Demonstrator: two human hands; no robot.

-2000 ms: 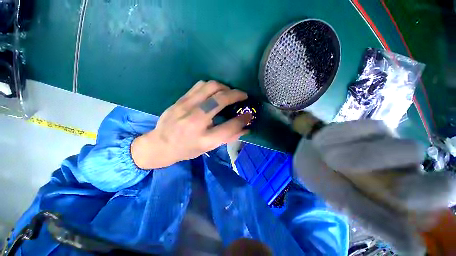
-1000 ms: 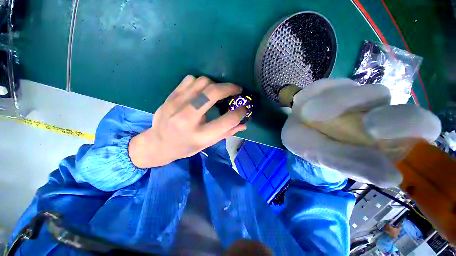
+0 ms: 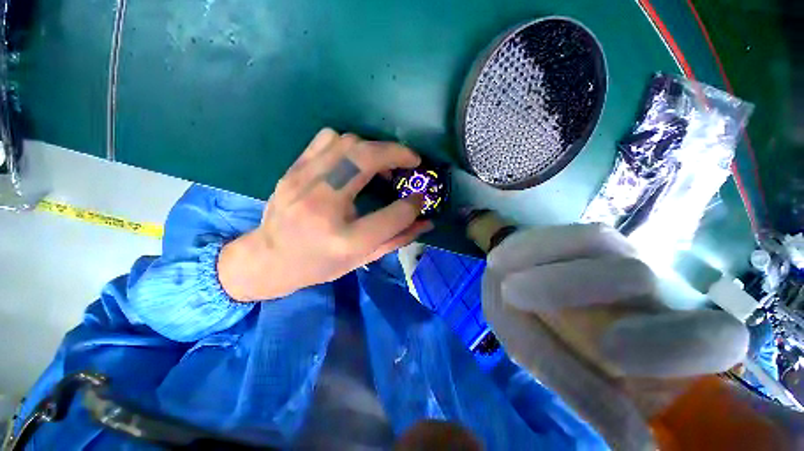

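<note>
A round black unit (image 3: 418, 184) with a purple-white patterned face and yellow marks lies near the mat's front edge. My bare left hand (image 3: 322, 207) grips it between thumb and fingers, with a grey patch on one finger. My gloved right hand (image 3: 599, 308) is shut around the electric screwdriver (image 3: 718, 418), whose orange body shows at the lower right. Its tan nose (image 3: 485, 229) points at the unit from the right, a short gap away. The bit's tip is too small to make out. The round screw dish (image 3: 511, 114) lies beyond, heaped with black screws on its right side.
A clear plastic bag (image 3: 657, 167) with black contents lies right of the dish on the green mat (image 3: 264, 79). A blue bin (image 3: 454, 295) is below the mat's edge. Part of a clear tray (image 3: 11, 114) shows at the far left. Red lines run at the upper right.
The screwdriver nose went to the dish's near rim, then came back down and left towards the unit. My left hand has kept its hold and shifted slightly left.
</note>
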